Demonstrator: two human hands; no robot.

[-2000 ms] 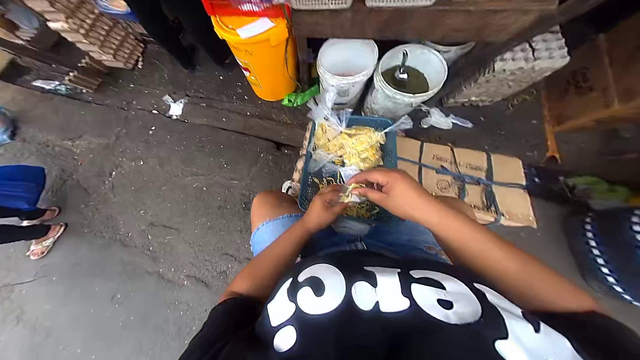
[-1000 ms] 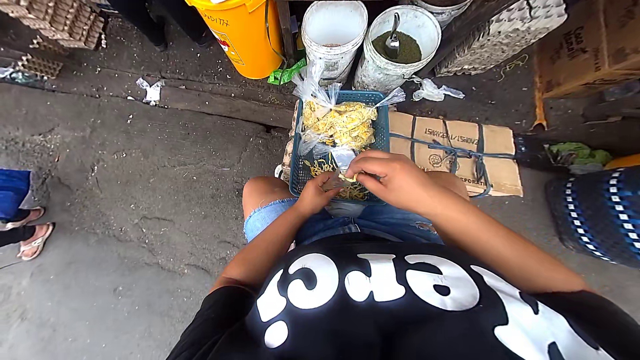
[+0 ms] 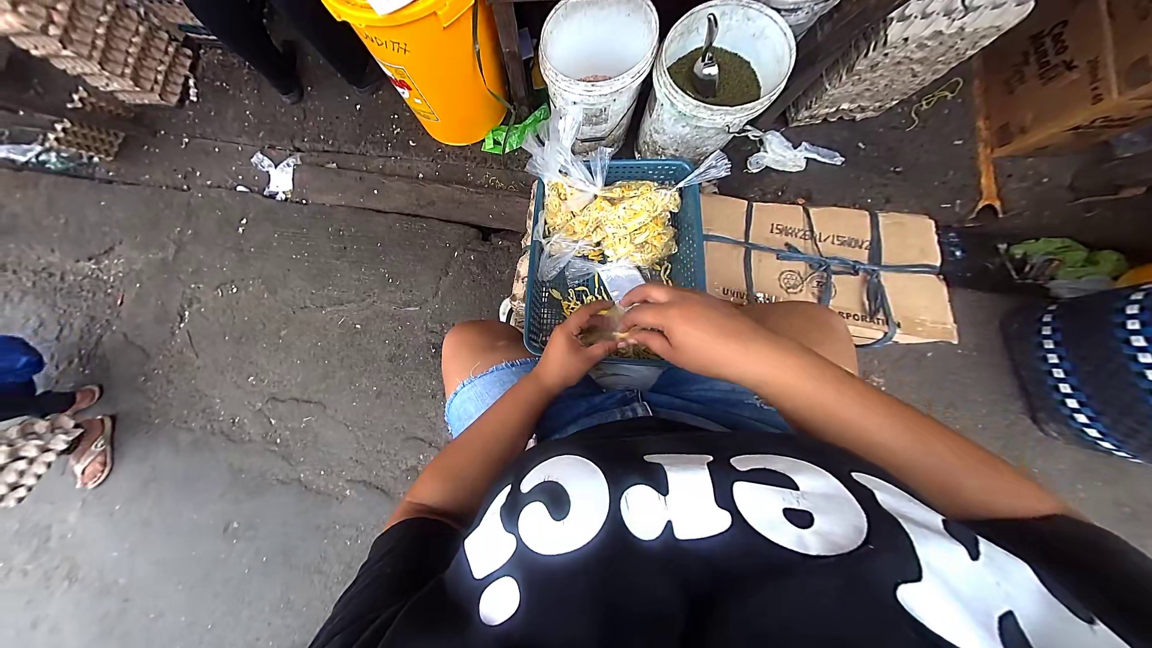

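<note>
A blue plastic basket (image 3: 691,229) rests at my lap, between my knees. In its far part lie knotted clear plastic bags (image 3: 621,220) of yellow strips, possibly rubber bands; loose yellow and dark strands (image 3: 576,295) show in its near part. Over the near part, my left hand (image 3: 576,346) and my right hand (image 3: 688,326) meet, their fingers pinching a small, blurred clear plastic piece (image 3: 605,326) between them. Just beyond the fingers is a whitish plastic packet (image 3: 621,279). What the small piece contains cannot be made out.
A tied bundle of flattened cardboard (image 3: 765,225) lies right of the basket. Beyond stand a yellow bucket (image 3: 441,72), a white bucket (image 3: 598,94) and another holding green grains (image 3: 720,117) and a scoop. Egg trays (image 3: 99,45) are stacked far left. A person's sandaled foot (image 3: 93,454) is at left.
Both hands stay close together over the basket's near part, with small shifts of the fingers. At the left edge, egg trays now show beside the other person's feet.
</note>
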